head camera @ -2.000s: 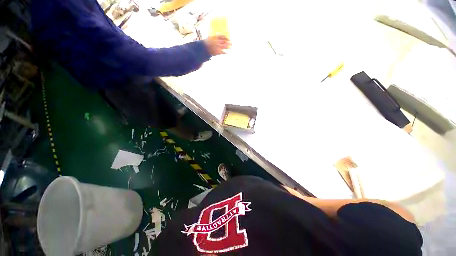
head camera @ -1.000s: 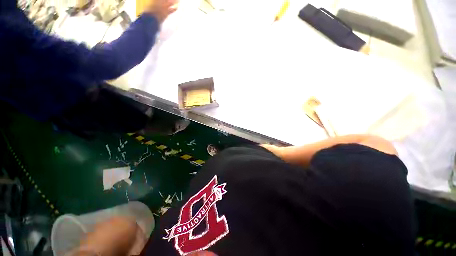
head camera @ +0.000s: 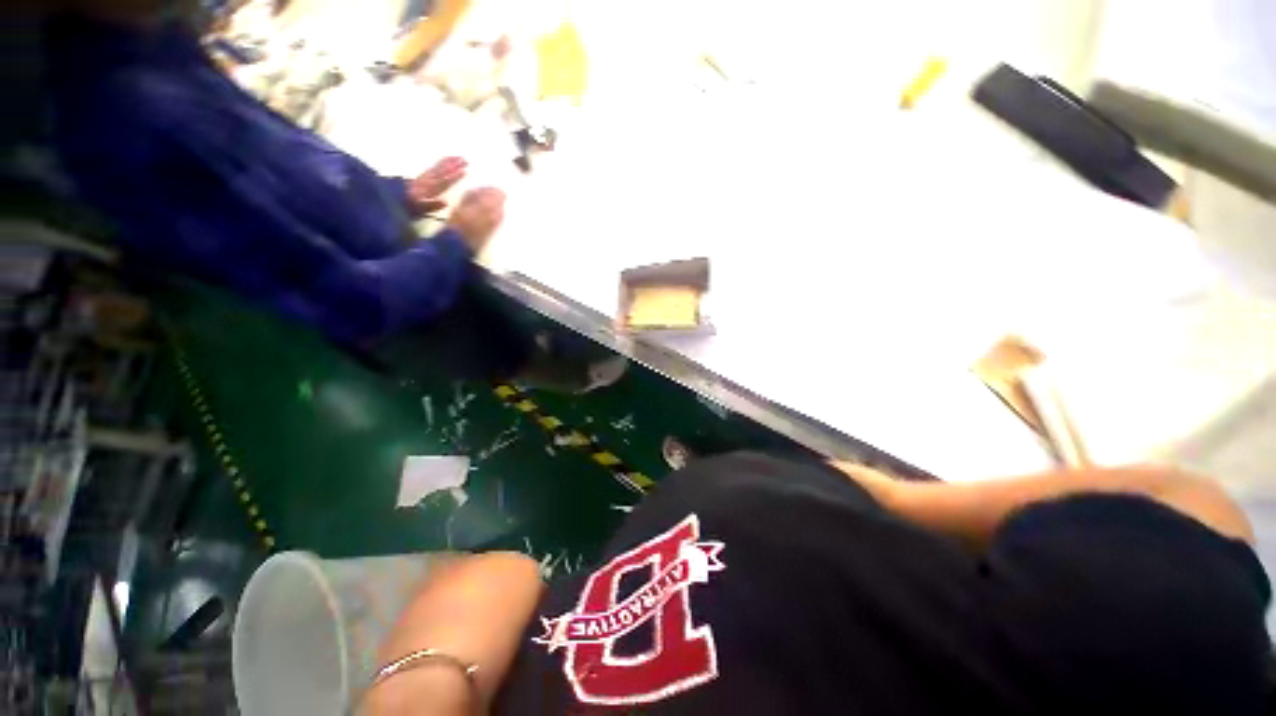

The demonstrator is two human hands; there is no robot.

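Observation:
Neither of my hands shows. One bare forearm lies along the near table edge, its hand end hidden behind my black shirt. My other forearm, with a thin bracelet, hangs in front of the white bin, its hand cut off by the bottom edge. Nearest on the white table (head camera: 826,280) is a small open grey-brown box (head camera: 663,298) with a yellow block inside, at the table edge. A brown scrap (head camera: 1010,367) lies by my forearm, with a pale strip beside it.
A person in blue (head camera: 280,210) stands at the table, upper left, hands apart near its edge. Beyond are a yellow piece (head camera: 561,65), dark small tools (head camera: 529,140), a yellow-handled tool (head camera: 924,80) and a black case (head camera: 1071,133). A white bin (head camera: 290,636) stands on the green floor among offcuts.
The view has shifted. The coworker's hand has left the yellow piece, and both their hands now show near the table edge. My braceleted forearm has come into view over the bin.

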